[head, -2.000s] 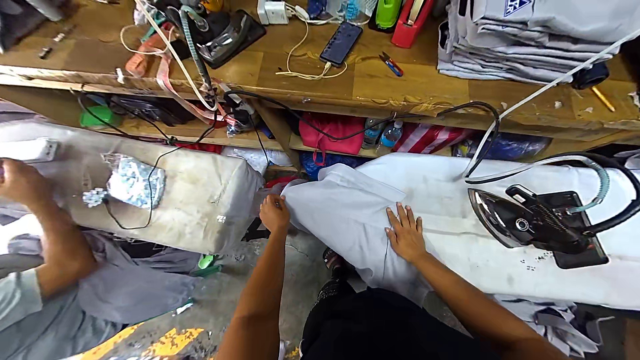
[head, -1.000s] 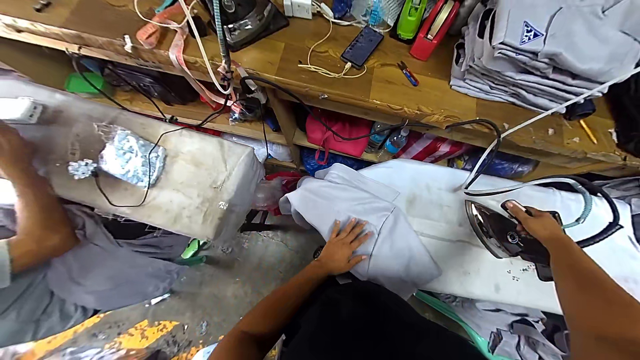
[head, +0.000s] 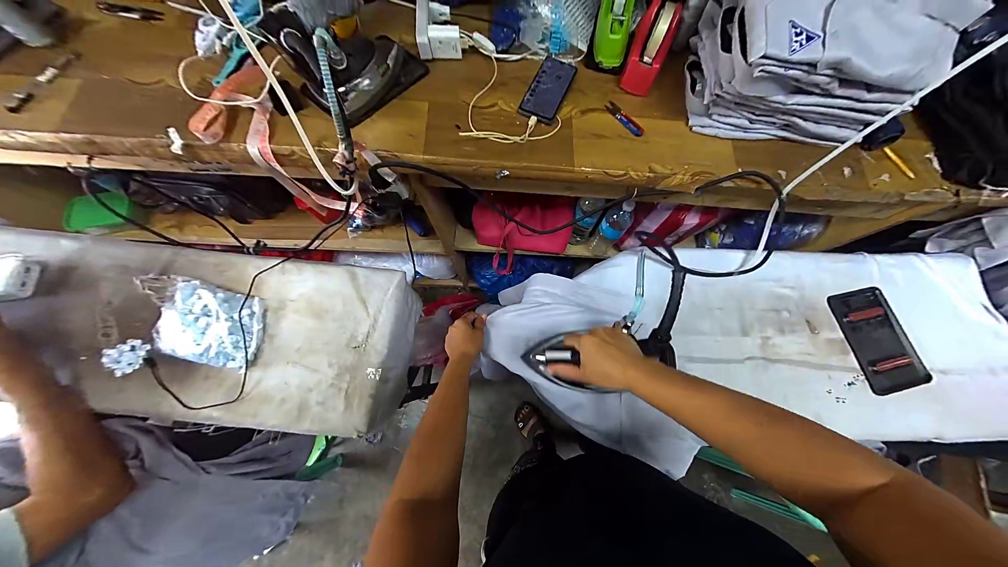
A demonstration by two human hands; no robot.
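My right hand grips the handle of a steam iron, whose soleplate lies on a light grey garment. The garment drapes over the left end of a padded white ironing board and hangs off its near edge. At the garment's left edge, my left hand pinches the cloth between its fingers. A black iron rest lies on the right part of the board with no iron on it. The iron's hose and black cable run up from its heel.
A second padded board on the left bears a bag of small light-blue pieces; a co-worker's arm is beside it. The wooden table behind holds another iron, a phone, tape dispensers and folded grey garments. Cables cross its front edge.
My right hand has moved the iron left from its rest onto the garment. My left hand has gone from flat on the cloth to pinching its left edge.
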